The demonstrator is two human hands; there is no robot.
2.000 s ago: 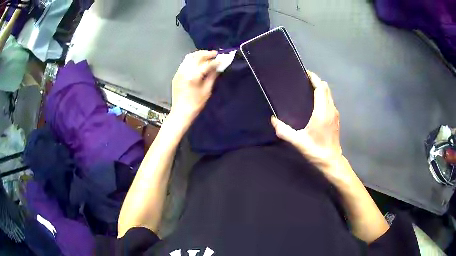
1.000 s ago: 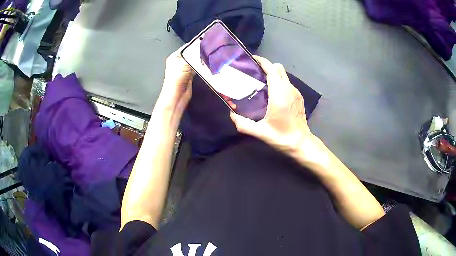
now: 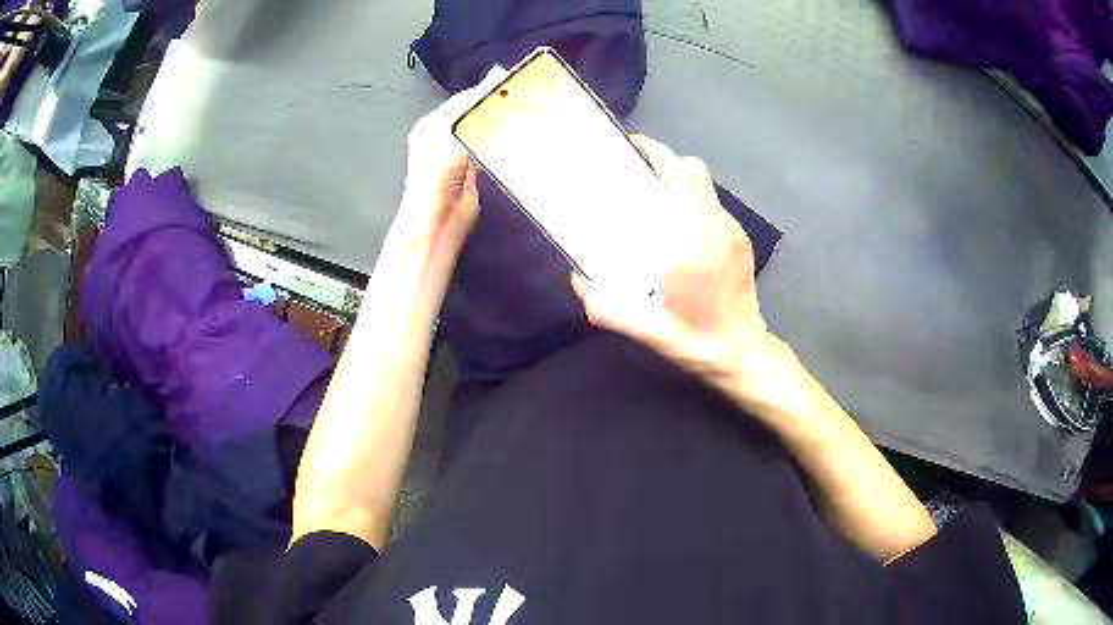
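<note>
A smartphone (image 3: 561, 165) with a bright white screen, orange-tinted at its top end, is tilted over the navy fabric bundle (image 3: 537, 37). My right hand (image 3: 690, 269) grips the phone's lower end and right side. My left hand (image 3: 442, 171) is at the phone's upper left edge, its fingers mostly hidden behind the phone. A small white edge shows by the left fingers; whether it is a ticket in their grip cannot be told. The bundle lies on the table in front of me, its middle hidden by the phone and hands.
The grey worktable (image 3: 879, 281) has a curved edge. A purple bundle (image 3: 195, 305) and dark fabric (image 3: 104, 409) are piled at the left beside a metal-edged rack (image 3: 293, 271). Purple fabric (image 3: 1025, 55) lies far right. A metal tool with a red part (image 3: 1080, 366) is at the right edge.
The phone has moved left over my left hand since the first frame. Its screen went from dark to a camera view of purple fabric and white paper, and now to bright white.
</note>
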